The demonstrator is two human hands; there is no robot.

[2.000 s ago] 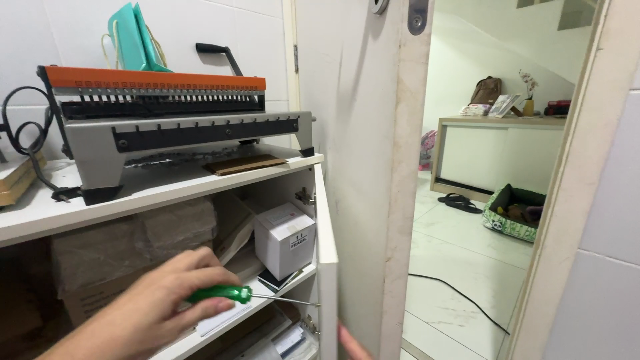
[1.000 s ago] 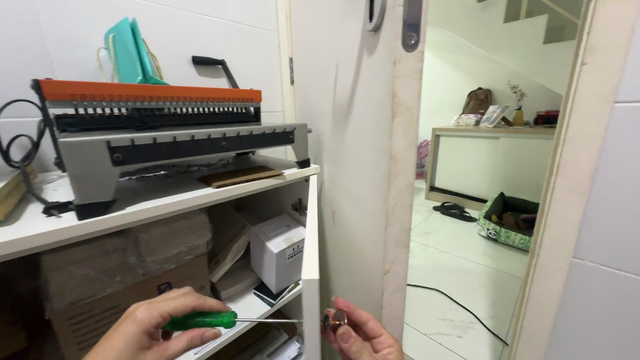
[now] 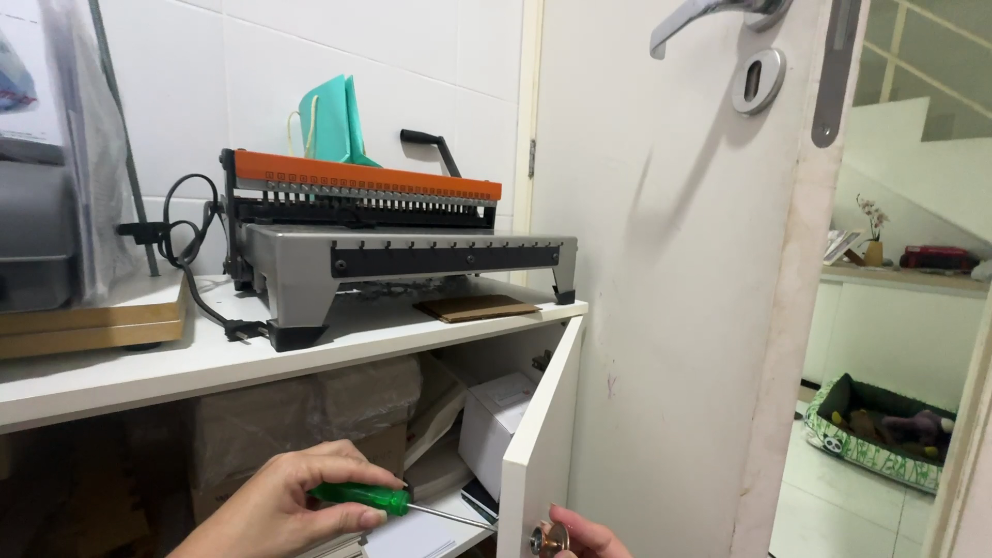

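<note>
My left hand (image 3: 310,492) is closed around the green handle of a screwdriver (image 3: 368,498). The screwdriver's metal shaft points right, its tip at the inner face of the white cabinet door (image 3: 536,434), near the door's free edge. On the outer face, my right hand (image 3: 585,535) holds a round copper-coloured metal knob (image 3: 550,537) between its fingers, at the bottom edge of the view. Whether the knob touches the door is hard to tell. The cabinet door stands ajar.
A binding machine (image 3: 418,244) with an orange top sits on the cabinet top (image 3: 372,324), near a piece of cardboard (image 3: 477,308). A white box (image 3: 496,422) and wrapped packages (image 3: 310,418) fill shelves inside. The room door (image 3: 666,310) stands beyond the cabinet door.
My right hand, barely showing two seconds ago, has come up beside the door's outer face with the knob. My left hand still holds the screwdriver. The view has shifted.
</note>
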